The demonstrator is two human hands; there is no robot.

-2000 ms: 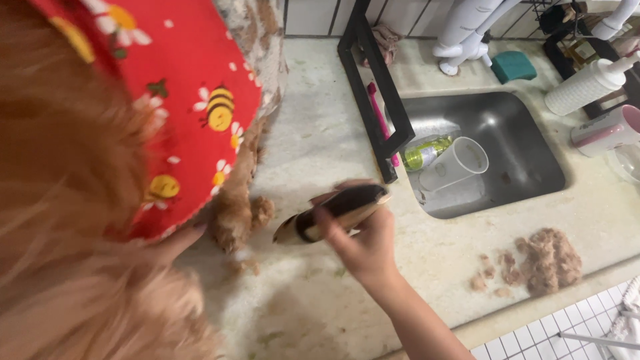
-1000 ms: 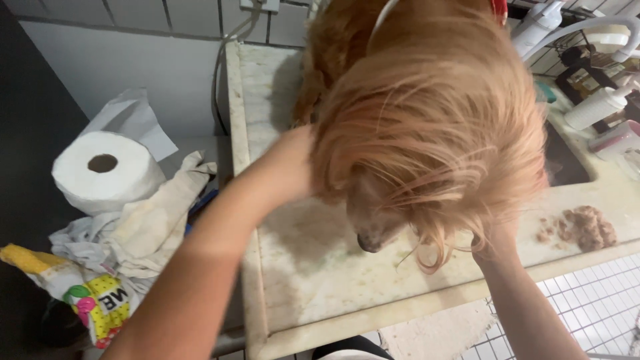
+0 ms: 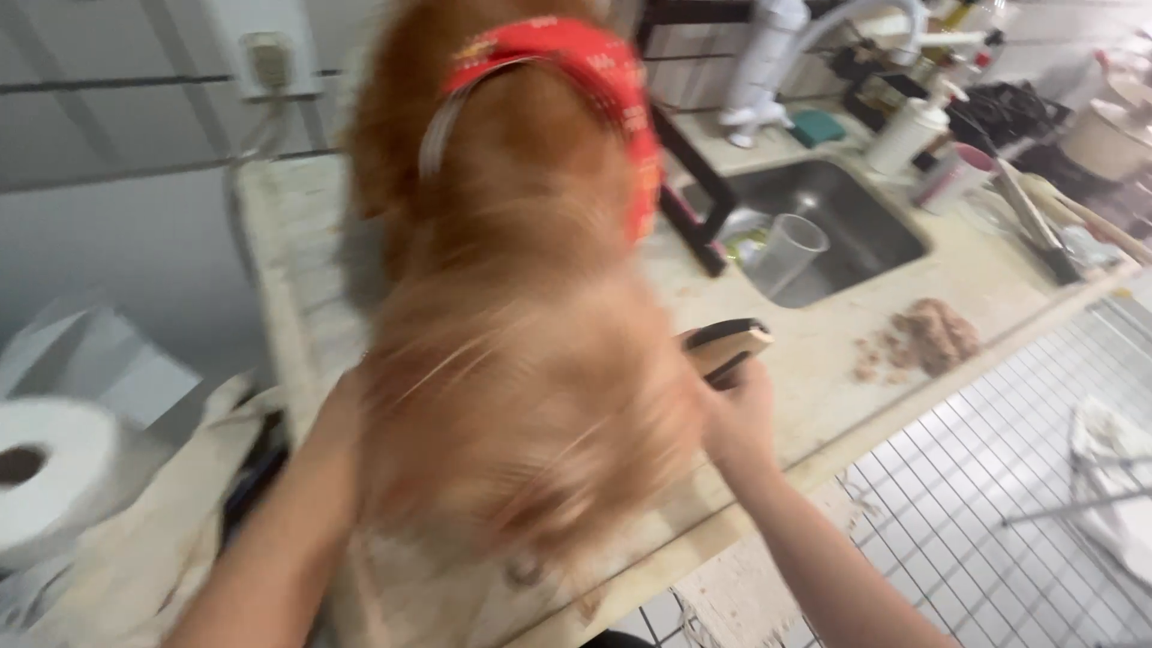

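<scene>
A long-haired, reddish-brown dog (image 3: 531, 360), blurred by motion, stands on the pale stone counter (image 3: 810, 396) with its head low toward me. Round its neck is a red patterned bandana (image 3: 576, 54). My right hand (image 3: 740, 409), at the dog's right-hand side in view, is closed on a black and gold hair clipper (image 3: 724, 346), whose front end is hidden by the fur. Against the opposite side of the head lies my left hand (image 3: 360, 396); its fingers are hidden behind the hair.
A steel sink (image 3: 864, 225) holds a clear plastic cup (image 3: 792, 252). Near the counter's front edge lies a clump of cut fur (image 3: 936, 337). A black metal frame (image 3: 693, 198) stands beside the sink. At the left are a paper roll (image 3: 54, 477) and pale cloths (image 3: 135, 558).
Both hands remain at the dog's head, which now covers more of the counter. The clipper, hidden one second ago, shows again in my right hand. The view has shifted.
</scene>
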